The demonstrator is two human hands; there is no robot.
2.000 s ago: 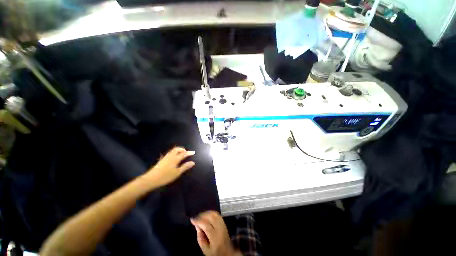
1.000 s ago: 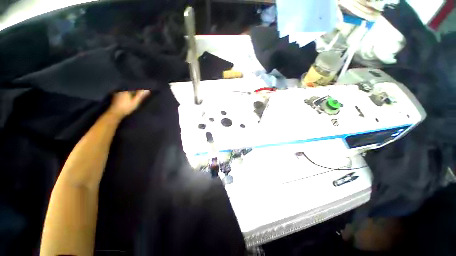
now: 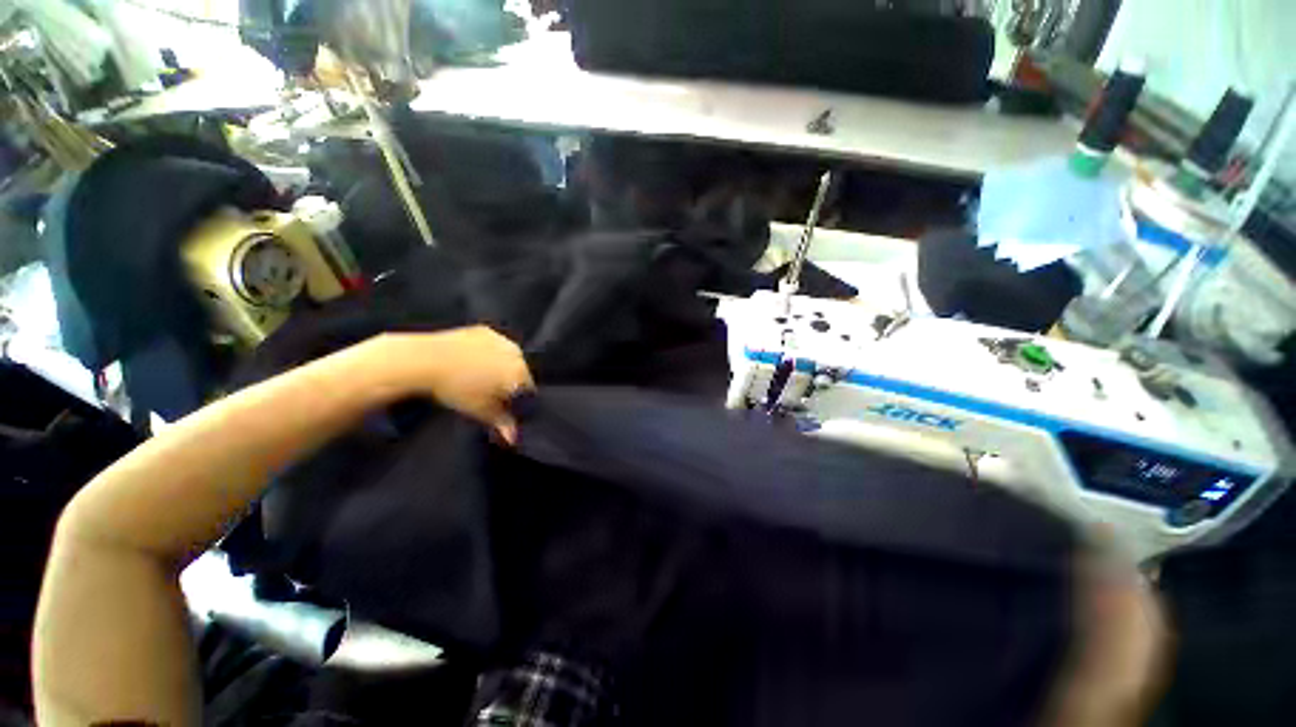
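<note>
A large black garment piece (image 3: 796,526) is stretched across my lap and in front of the white lockstitch machine (image 3: 924,405), covering most of its bed. My left hand (image 3: 483,372) grips the cloth's upper edge left of the machine head. My right hand (image 3: 1116,639) is blurred at the lower right, at the cloth's right end; its fingers are not clear. The needle area (image 3: 779,386) shows just above the cloth edge. Whether cloth lies under the presser foot is hidden.
A cream-yellow second machine (image 3: 263,277) stands at the left. A black fabric roll (image 3: 782,46) lies on the long white table (image 3: 682,107) behind. Thread cones (image 3: 1109,117) stand at the back right. Plaid clothing (image 3: 540,692) shows at the bottom.
The view has swung left and widened. My left hand has drawn the cloth edge nearer, and the cloth now spreads rightward over the machine bed. My right hand has come up at the lower right.
</note>
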